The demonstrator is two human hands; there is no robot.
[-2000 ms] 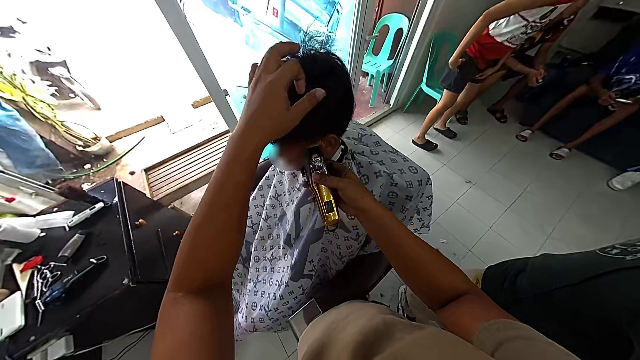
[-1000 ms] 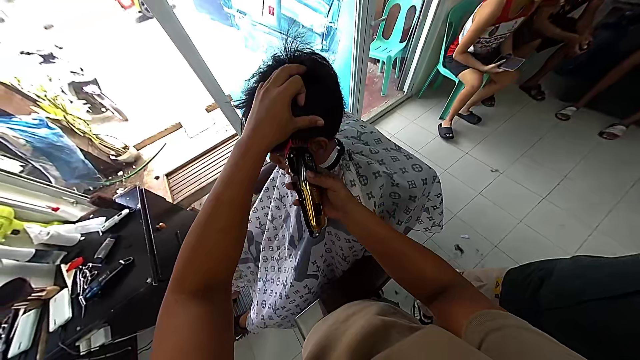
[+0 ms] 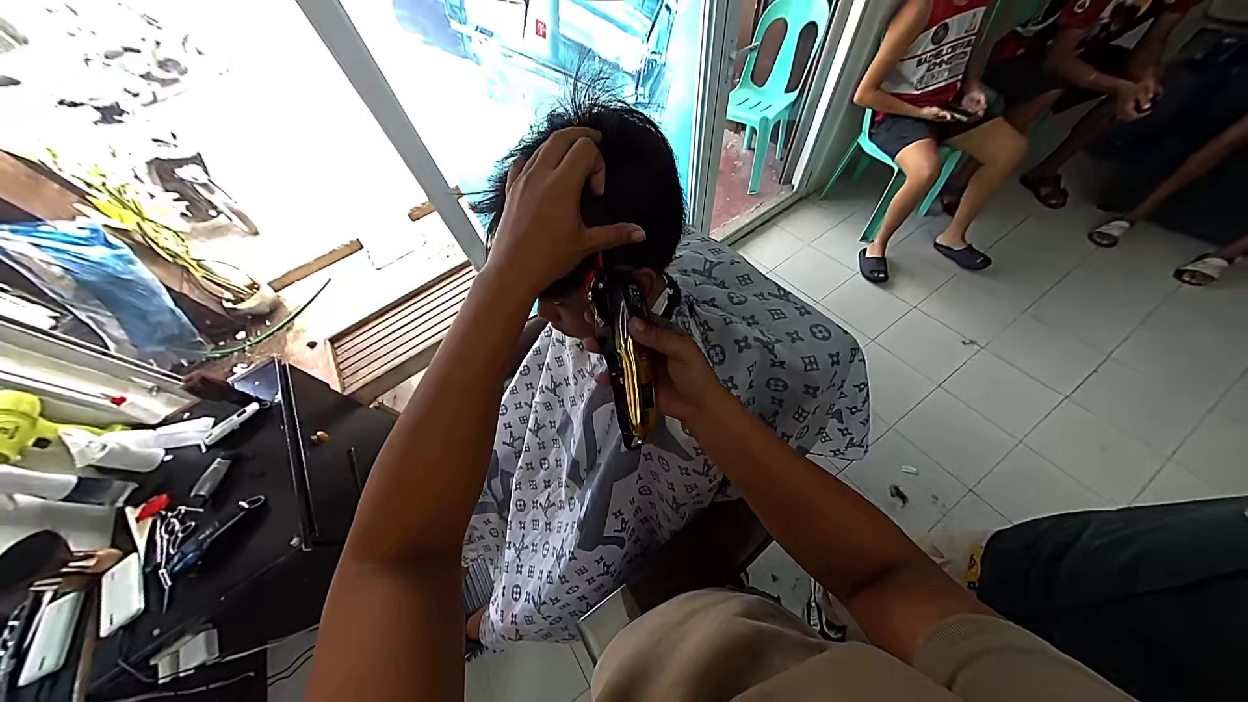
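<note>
A seated person's head with black hair (image 3: 639, 185) is in the middle of the head view. My left hand (image 3: 561, 200) lies on top and side of it, fingers spread into the hair, thumb pointing right. My right hand (image 3: 673, 366) is closed around a black and gold hair clipper (image 3: 631, 375), held upright with its top end at the side of the head near the ear. Whether the blade touches the hair cannot be told. A white and grey patterned barber cape (image 3: 780, 341) covers the person's body.
At left, a black table (image 3: 253, 575) holds scissors (image 3: 174, 531), combs, bottles and other tools. People sit at upper right, one on a green plastic chair (image 3: 877, 151). Another chair (image 3: 770, 97) stands beyond the glass door. A dark-clothed part of a person (image 3: 1121, 585) is at lower right.
The clipper has turned in my right hand, more upright than two seconds ago. My left hand stays on the head. The person in red, leaning forward at first, now sits on the chair.
</note>
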